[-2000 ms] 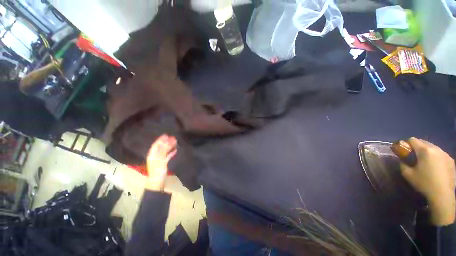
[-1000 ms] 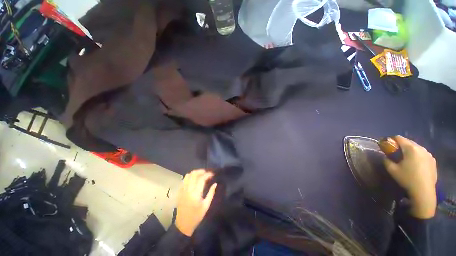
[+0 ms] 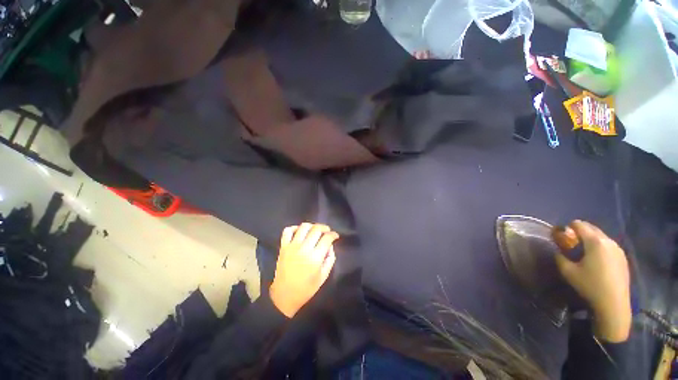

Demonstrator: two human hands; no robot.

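A black garment piece [image 3: 201, 178] lies in loose folds over the left part of the dark table, with brown cloth [image 3: 167, 56] showing at its upper left and in its middle. My left hand [image 3: 303, 266] lies on the garment's near edge, fingers bent onto the black cloth; I cannot tell whether they pinch it. My right hand [image 3: 598, 274] is closed around the orange-brown handle of a steam iron [image 3: 524, 256]. The iron's pointed front faces up and left. It is right of the garment folds, on dark cloth.
At the far side are a clear bottle [image 3: 355, 10], a translucent plastic bag [image 3: 446, 26], a phone [image 3: 526, 122], blue-white snips [image 3: 548, 122], an orange snack packet [image 3: 592, 113] and a white box [image 3: 654, 82]. Something red [image 3: 152, 200] shows below the table's left edge. Strands of hair cross the near edge.
My left hand has come from the air over the left edge onto the black cloth, which now spreads nearer. The view has shifted. My right hand still holds the iron, slightly further left in view.
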